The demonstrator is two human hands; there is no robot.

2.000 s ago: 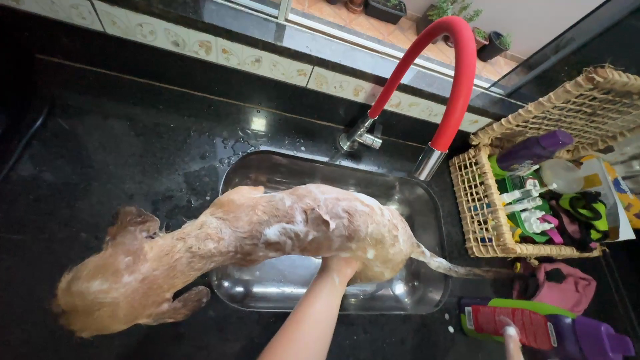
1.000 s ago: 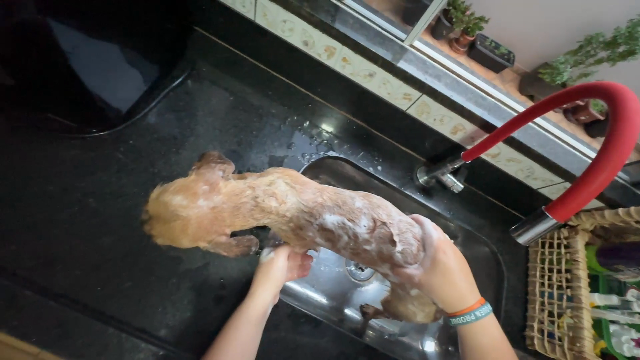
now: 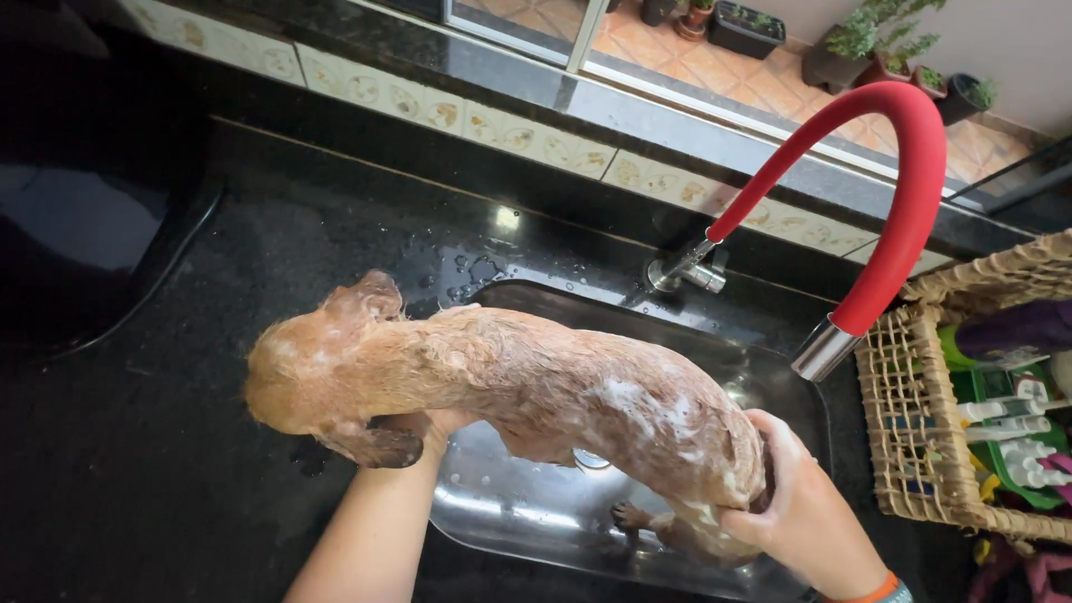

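Observation:
A wet, tan dog with white lather on its back stands in a stainless steel sink, its head over the dark counter at left. My left hand is under its neck and chest, the fingers mostly hidden beneath the body. My right hand grips the dog's rump, with the thumb on the near side. An orange and a teal band circle my right wrist. One hind paw shows on the sink floor near the drain.
A red flexible faucet arches over the sink's right end. A woven basket of bottles stands at right. Behind the black stone counter are a tiled strip and a window ledge. Potted plants are outside.
Two seconds ago my right hand was at a purple and red bottle and my left hand under the belly. Now the right hand holds the rump and the left is at the chest.

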